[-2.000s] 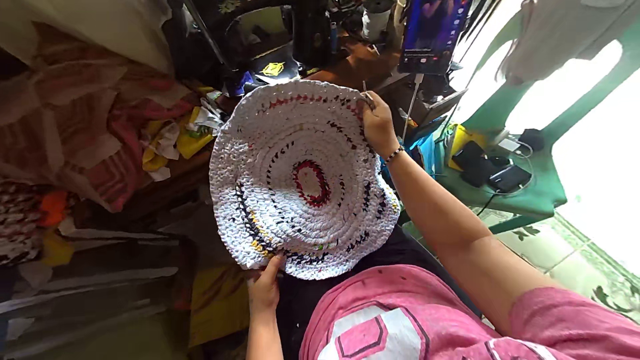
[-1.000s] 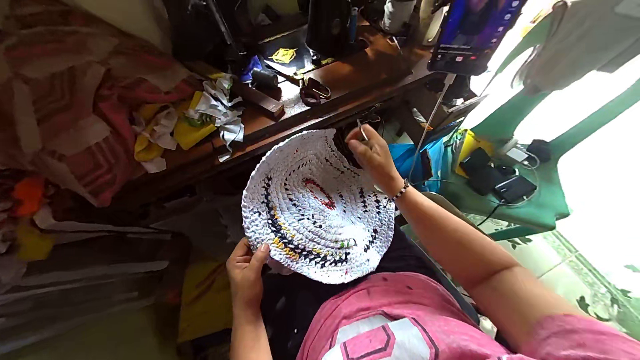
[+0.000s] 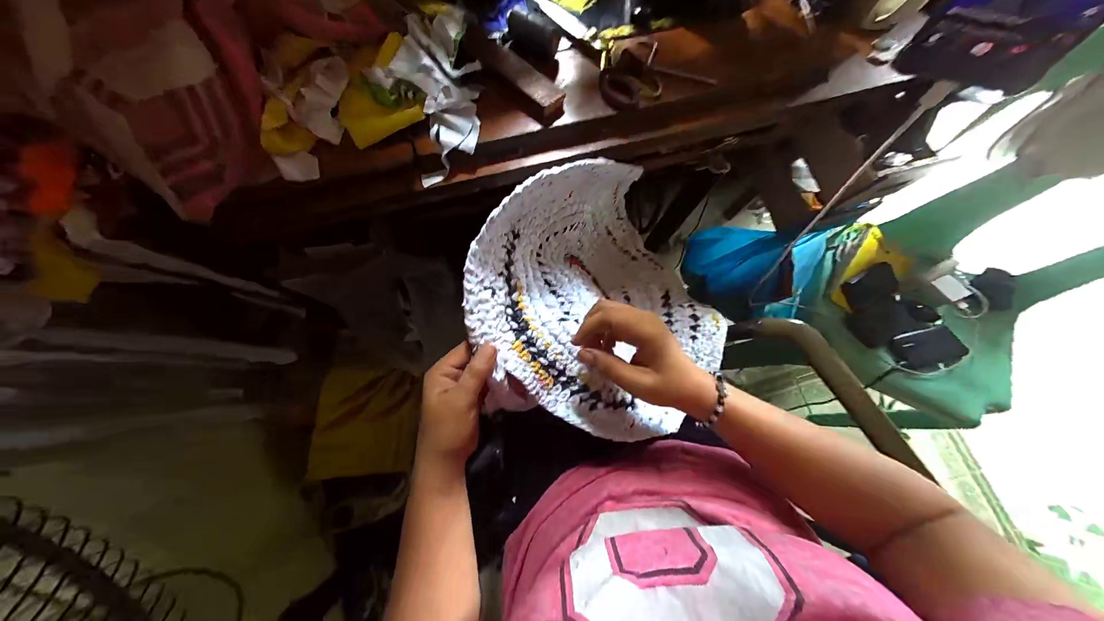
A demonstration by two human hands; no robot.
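Observation:
A round crocheted mat [image 3: 552,259], white with black, yellow and red flecks, hangs bent over above my lap. My left hand [image 3: 455,397] pinches its lower left edge, thumb on the upper face. Over the lower middle of the mat is my right hand [image 3: 634,349], its thumb and index finger curled toward each other; whether something thin is between the fingertips cannot be told. A beaded bracelet [image 3: 718,398] circles the right wrist.
Beyond the mat runs a wooden table [image 3: 595,138] with scissors [image 3: 634,82], a dark bar [image 3: 526,82] and fabric scraps [image 3: 379,95]. A green plastic chair [image 3: 940,388] at the right holds black devices. A fan guard [image 3: 78,552] shows at lower left.
My right hand has come away from the mat's upper right edge and now is over its lower middle. The mat is more bent. My left hand stays at the lower left edge. The view has shifted.

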